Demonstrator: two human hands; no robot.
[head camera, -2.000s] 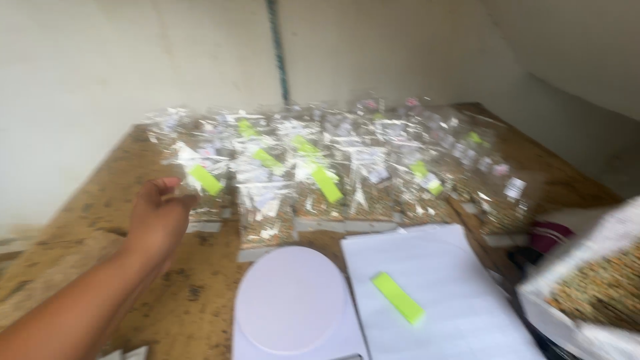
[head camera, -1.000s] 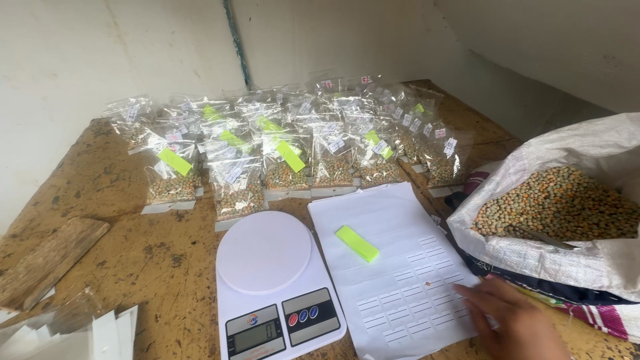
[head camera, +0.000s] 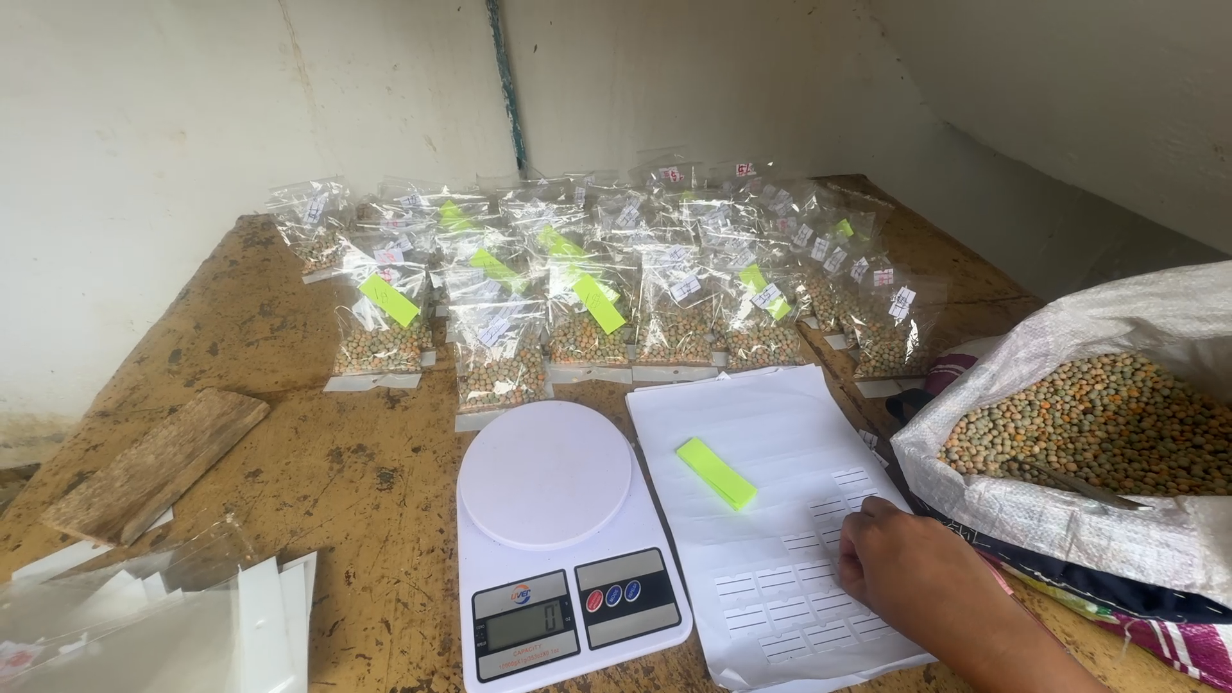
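Observation:
My right hand (head camera: 905, 563) rests on a sheet of paper labels (head camera: 770, 414) at its lower right, fingers bent over the printed label rows; whether it pinches one cannot be told. My left hand is out of view. A strip of bright green sticky notes (head camera: 716, 474) lies on the sheet. Just left of the paper sits a white digital kitchen scale (head camera: 545, 481) with a bare round platform. Behind them stand several clear plastic bags of dried peas (head camera: 500, 371), bearing small white labels, some with green notes (head camera: 388, 300).
An open white woven sack of dried peas (head camera: 1088, 419), with a metal blade or scoop (head camera: 1078, 484) in it, stands at the right. At the left of the wooden table (head camera: 356, 481) lie a wooden block (head camera: 159, 467) and flat plastic bags (head camera: 125, 616). A wall rises behind.
Two seconds ago a hand was at the left near the filled bags; it is not seen there now. My right hand, on the sheet's lower right a second ago, now lies over the label rows.

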